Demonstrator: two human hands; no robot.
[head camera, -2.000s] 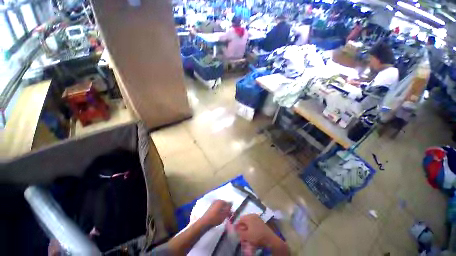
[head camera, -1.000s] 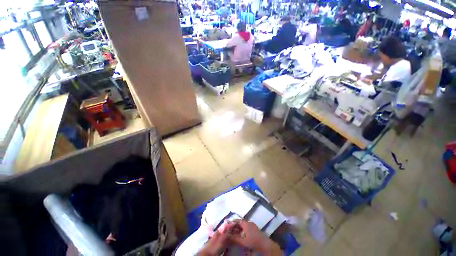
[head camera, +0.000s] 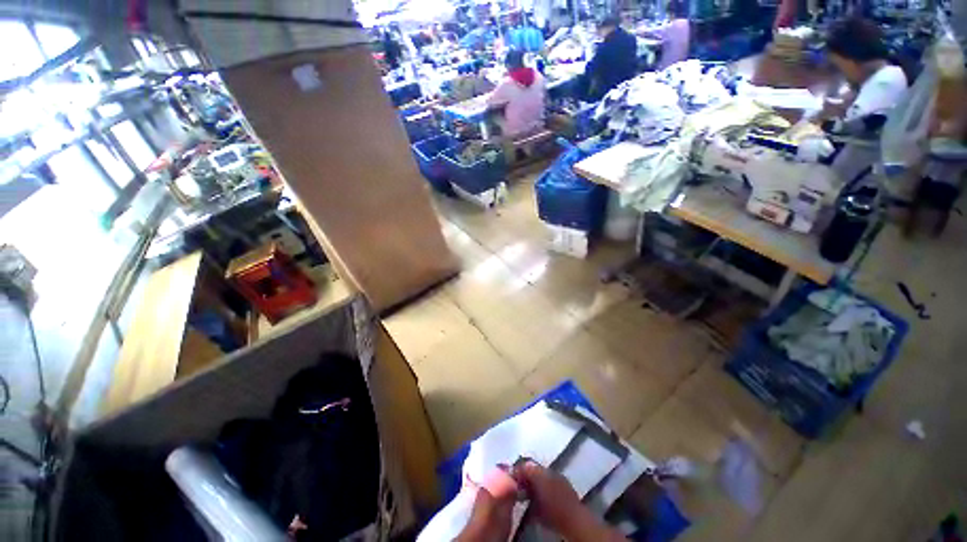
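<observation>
A bundle of white garment pieces with dark grey bands (head camera: 590, 457) lies at the bottom centre in the head view, on a blue surface (head camera: 564, 396) that looks like a crate. My left hand (head camera: 491, 506) and my right hand (head camera: 551, 500) are bare and meet over the bundle's middle. Their fingertips are pinched together on a thin pinkish tie strip (head camera: 473, 480), of which only a little shows. The fingers hide most of the strip. The image is blurred there.
A large fabric bin (head camera: 401, 423) with dark cloth and a plastic roll (head camera: 225, 498) stands left of the bundle. A tall brown board (head camera: 345, 180) is behind it. A sewing table (head camera: 732, 220) with a seated person and a blue crate of cloth (head camera: 814, 358) are at the right.
My hands have come together over the bundle; they were slightly apart two seconds ago. The view has shifted, so the bundle and bin appear further right.
</observation>
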